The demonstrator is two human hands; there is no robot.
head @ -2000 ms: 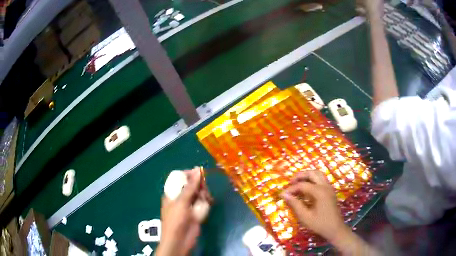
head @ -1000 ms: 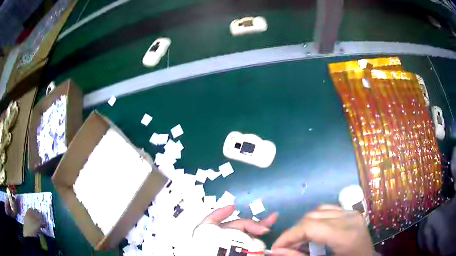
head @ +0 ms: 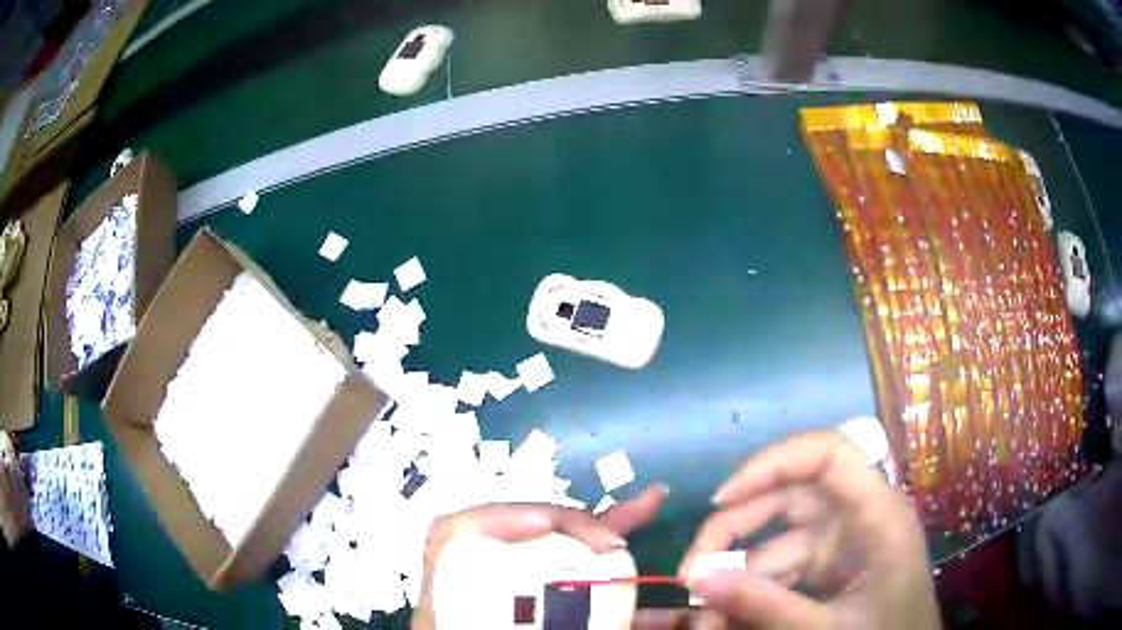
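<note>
My left hand (head: 511,523) holds a cream-white plastic housing (head: 474,591) with dark squares in its middle, at the bottom edge of the view. My right hand (head: 812,542) is beside it and pinches the end of a thin red lead wire (head: 640,578), which reaches across to the dark square. A small white piece (head: 720,561) shows at the right fingertips. The lower parts of the housing and both hands are cut off by the picture's edge.
Loose white pads (head: 418,431) lie heaped left of my hands, beside an open carton of pads (head: 246,412) and a second carton (head: 101,289). Another housing (head: 596,320) lies ahead. An orange sheet of wired components (head: 972,320) is at the right, and a metal rail (head: 591,94) crosses behind.
My view has swung left from the orange sheet to the pads. My right hand has left the sheet and now holds the red wire at the housing in my left hand.
</note>
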